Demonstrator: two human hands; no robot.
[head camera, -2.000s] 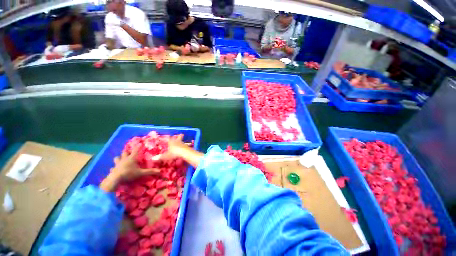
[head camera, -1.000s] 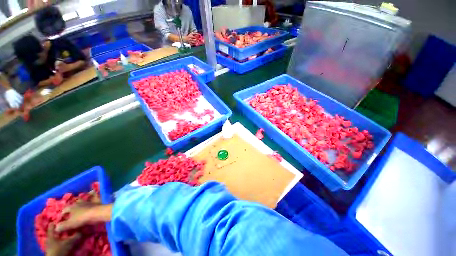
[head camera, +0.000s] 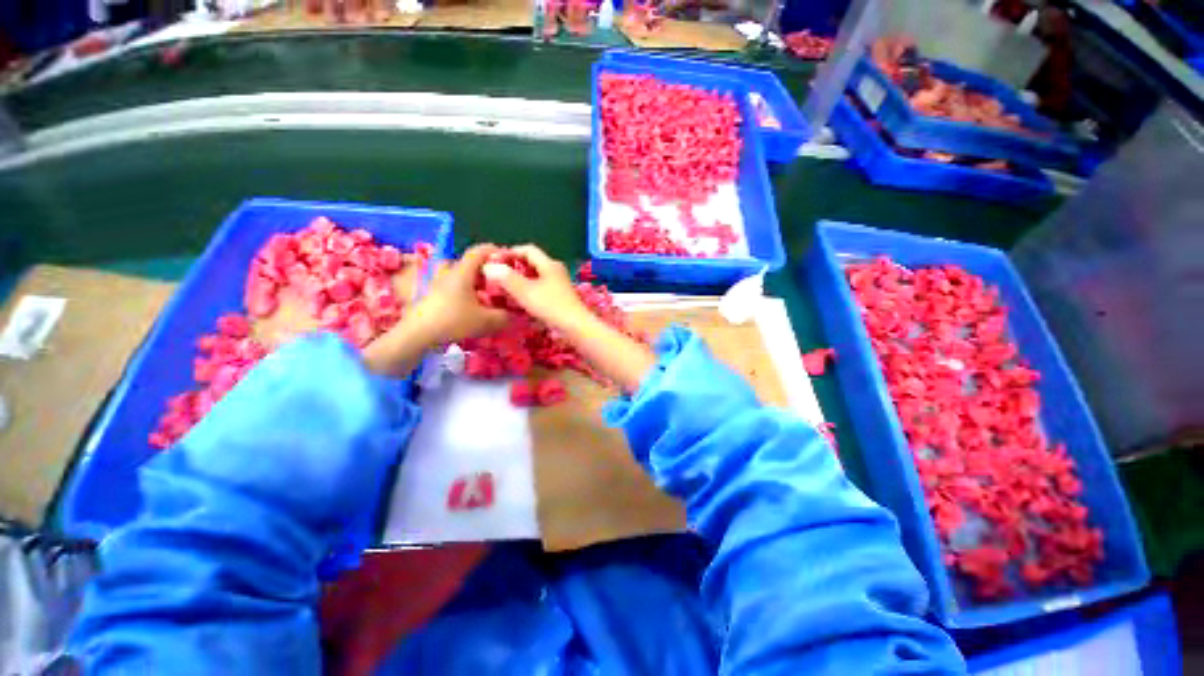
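My left hand (head camera: 456, 301) and my right hand (head camera: 544, 293) are close together above the far left part of the work board, around a clump of pink-red parts (head camera: 504, 270). More pink-red parts (head camera: 508, 351) lie in a pile below and beside the hands, on the white sheet (head camera: 469, 442) and the cardboard (head camera: 594, 462). The left blue tray (head camera: 112, 456) holds rounded pink-red pieces (head camera: 324, 271) with tan liner showing. Fingertips are partly hidden by the parts. One pink-red piece (head camera: 471, 491) lies alone on the white sheet.
A far blue tray (head camera: 687, 271) holds small pink-red pieces. The right blue tray (head camera: 924, 528) is full of irregular pieces. A white bottle (head camera: 742, 299) is at the board's upper right. A green belt (head camera: 330, 172) with a metal rail runs behind. Stacked trays (head camera: 957, 119) stand far right.
Both hands have moved from inside the left tray to the pile at its right, with a clump of parts between them. The view has swung back left. The green dish no longer shows.
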